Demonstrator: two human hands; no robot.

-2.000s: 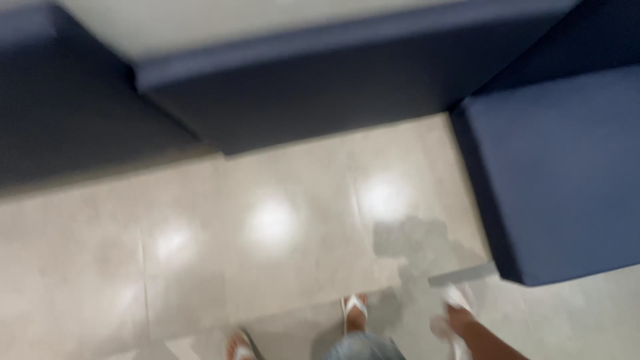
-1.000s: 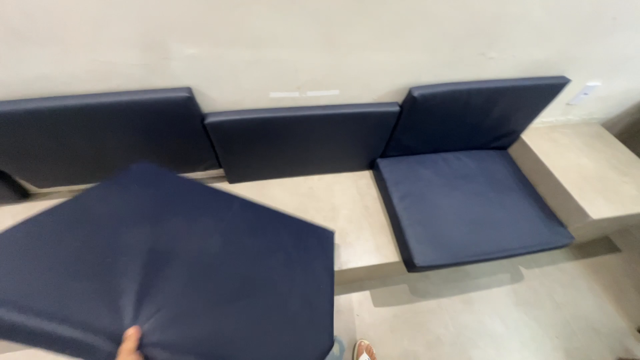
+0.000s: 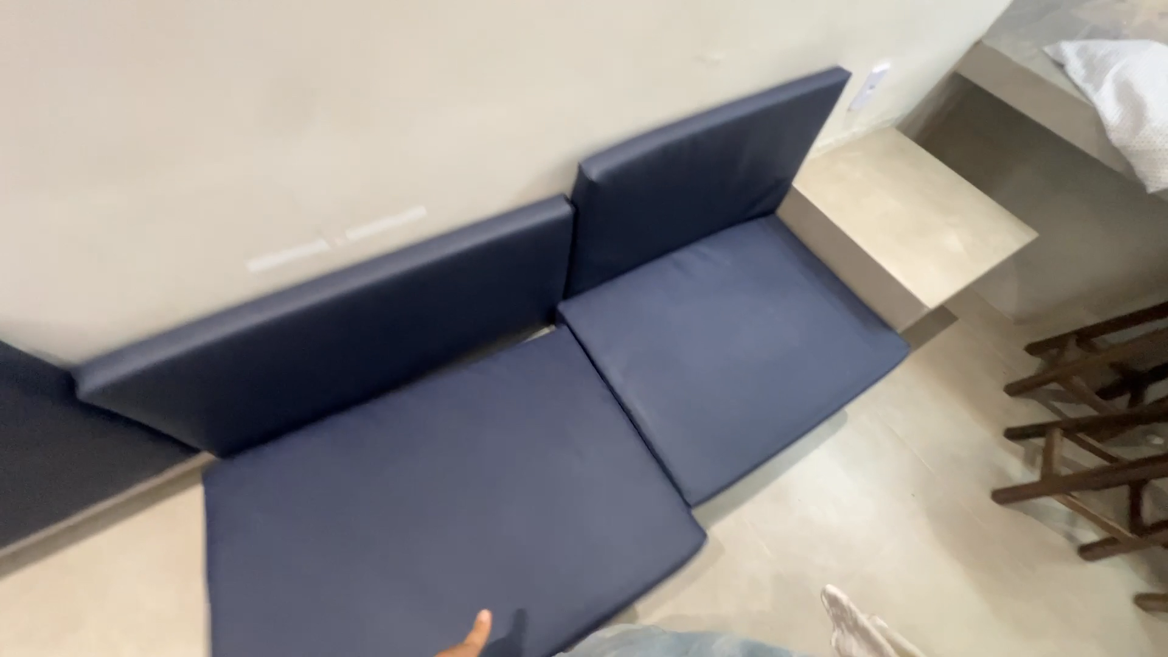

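Observation:
Over the near part of a navy seat cushion (image 3: 438,493), at the bottom edge of the head view, my left hand (image 3: 470,641) shows only one raised digit and a bit of skin. The rest of it is out of frame, so its grip cannot be told. That cushion lies flat on the bench, beside a second navy seat cushion (image 3: 739,356) on its right. Behind them, a long navy back cushion (image 3: 365,328) and a shorter back cushion (image 3: 703,173) lean on the wall. My right hand is out of view.
A pale concrete block (image 3: 912,214) adjoins the bench's right end. Dark wooden slatted furniture (image 3: 1095,465) stands on the floor at right. White fabric (image 3: 1127,100) lies on a ledge, upper right. Another dark cushion (image 3: 73,447) leans at far left. A foot (image 3: 853,620) shows below.
One second ago the left seat cushion was raised at the lower left with my left hand at its edge; now it lies on the bench beside the right one. The view has turned and shifted.

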